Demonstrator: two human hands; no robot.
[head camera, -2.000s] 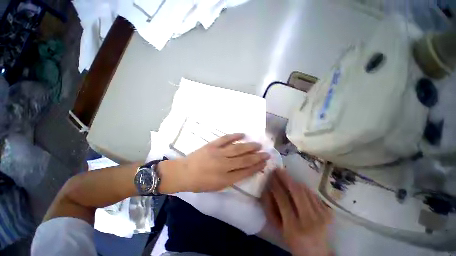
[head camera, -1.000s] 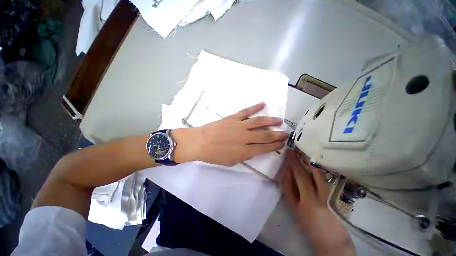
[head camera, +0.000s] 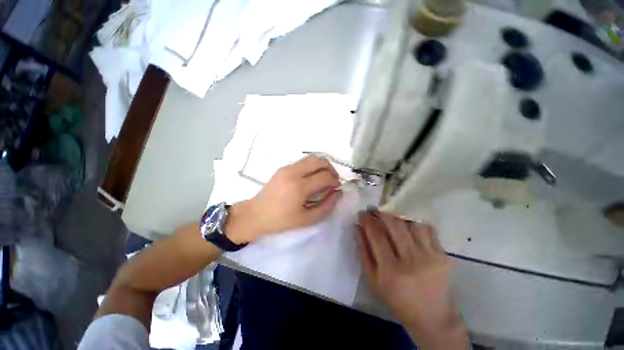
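A white fabric panel (head camera: 287, 126) with a thin dark L-shaped line lies on the table, its right part at the presser foot and needle area (head camera: 367, 179) of the sewing machine (head camera: 472, 102). My left hand (head camera: 294, 198) is on the panel, fingers curled with thumb and fingertips together just left of the needle area. Whether it pinches cloth or thread is too blurred to tell. My right hand (head camera: 407, 263) lies palm down at the panel's right edge, fingertips just below the machine head, fingers close together.
A loose pile of white pieces (head camera: 239, 27) with dark lines lies at the table's far edge. A brown wooden edge (head camera: 137, 137) is at left. Folded white pieces (head camera: 205, 307) lie below my left forearm. Plastic bags (head camera: 41, 198) are on the far left.
My left hand has gone from flat, spread fingers to curled fingers. The view has turned, so the machine head shows from its end. My right hand stays near the needle area.
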